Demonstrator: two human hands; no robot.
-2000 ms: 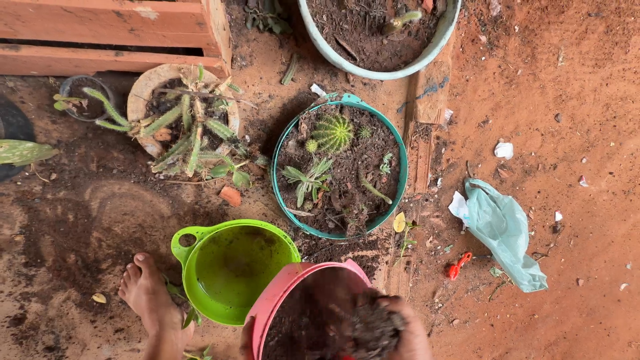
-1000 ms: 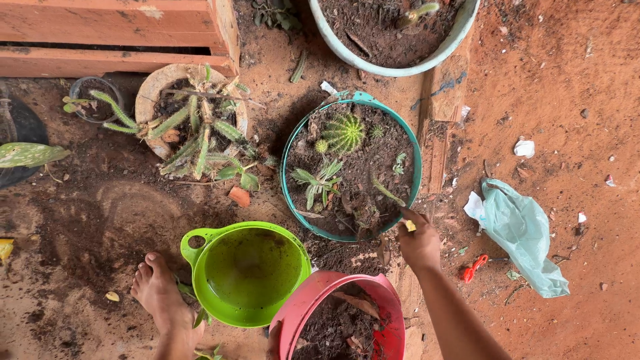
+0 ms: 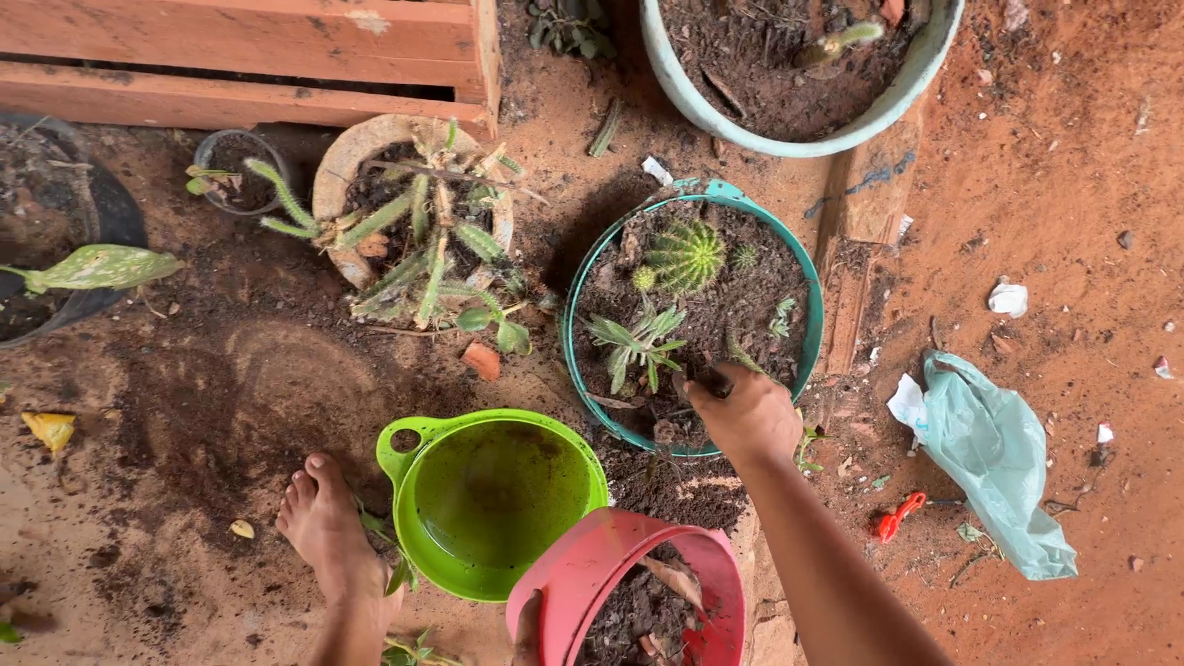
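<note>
My right hand (image 3: 747,414) reaches into the teal round pot (image 3: 814,319), its fingers in the dark soil (image 3: 717,333) near the front rim. Whether it pinches anything is hidden. Beside the fingers are a thin cactus stem and a silvery-leaved succulent (image 3: 636,344); a round ribbed cactus (image 3: 686,257) grows farther back. At the bottom, my left hand (image 3: 528,631) grips the side of a tilted pink plastic tub (image 3: 569,578) holding soil and dry leaves. The lime-green bowl (image 3: 407,499) with murky water touches or nearly touches the tub.
A trailing cactus fills a stone-like pot (image 3: 335,180) beside a wooden crate (image 3: 250,42). A pale blue pot (image 3: 675,102) is at the top, a black pot (image 3: 120,217) at the left. My bare foot (image 3: 338,546) is beside the bowl. A teal plastic bag (image 3: 990,453) and red clip-like object (image 3: 899,516) lie right.
My right hand was over the pink tub, then at the teal pot's lower right rim; now it is farther left, in the soil. The pink tub has shifted and tilted.
</note>
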